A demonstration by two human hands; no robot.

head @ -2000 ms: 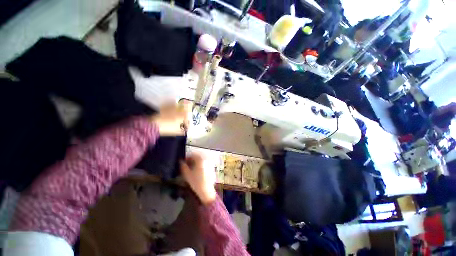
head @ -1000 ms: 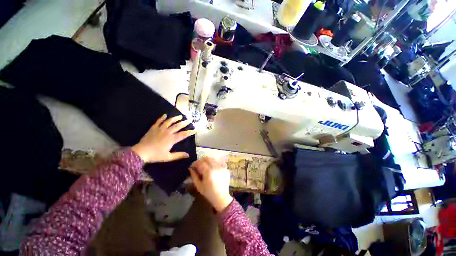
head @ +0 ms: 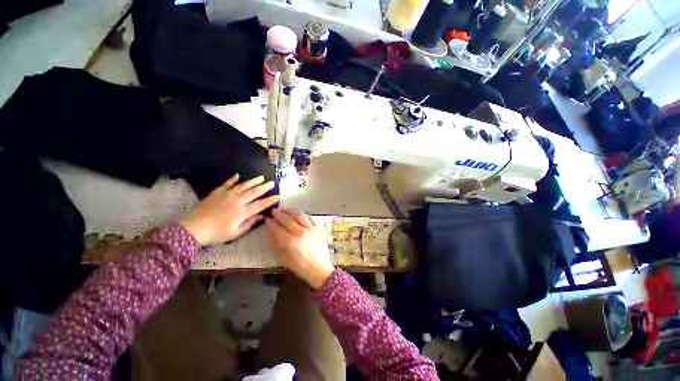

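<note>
A long black fabric panel (head: 175,141) lies across the pale table, its right end at the needle area of the white JUKI sewing machine (head: 417,145). My left hand (head: 233,211) lies flat on the panel's near end, fingers spread, just left of the needle. My right hand (head: 300,244) is at the panel's near right corner, below the needle, fingertips together at the fabric edge. Whether it pinches the cloth is hard to tell. The presser foot is small and partly lost in the lamp glare.
Black piles lie at the left (head: 37,231) and behind the needle (head: 190,52). A folded dark stack (head: 485,253) hangs at the machine's right end. A pink-topped spool (head: 281,41) and a dark spool (head: 315,39) stand behind the head. The worn table edge (head: 365,242) is nearest.
The panel's near end has moved up and away, under the needle area, and no longer hangs over the table edge. My left hand came onto it from near the needle; both hands now sit close together.
</note>
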